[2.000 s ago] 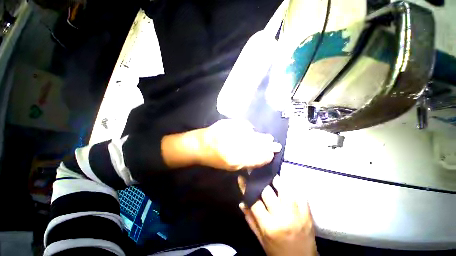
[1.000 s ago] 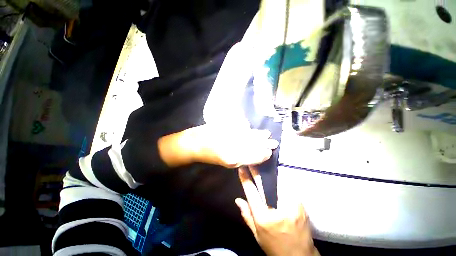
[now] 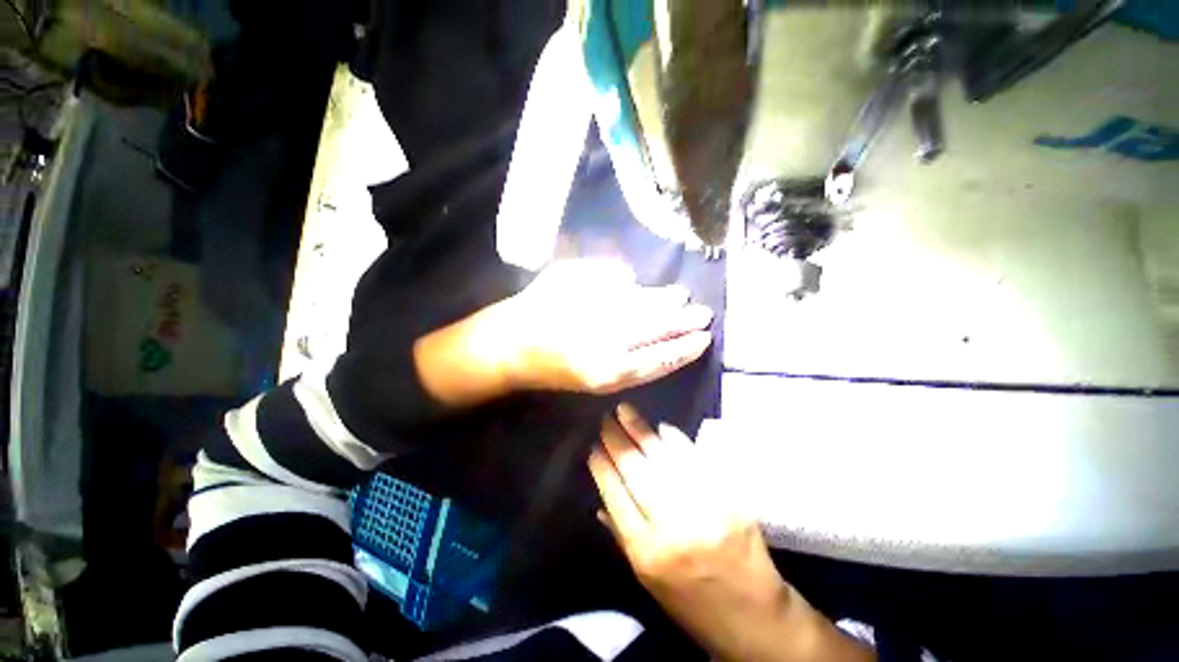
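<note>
A black fabric panel [image 3: 453, 246] lies over the white table and hangs down toward my lap. Its straight right edge runs up to the bright spot under the sewing machine head [image 3: 705, 117]. My left hand [image 3: 588, 330] lies flat on the fabric just below the lamp glare, fingers pointing right to the edge. My right hand [image 3: 685, 511] is lower, with its fingertips on the fabric near the same edge. Both hands press on the cloth; no clear pinch shows. The needle and presser foot are hidden by glare and the head.
The white machine table [image 3: 931, 453] spreads to the right, with a dark seam line across it. A blue plastic crate [image 3: 394, 524] is below my left forearm. A pale bag or sheet with red and green print [image 3: 158, 330] is at the far left.
The view has shifted, so the machine head appears further left and turned. My left hand has flattened. My right hand's fingers have come away slightly from my left hand.
</note>
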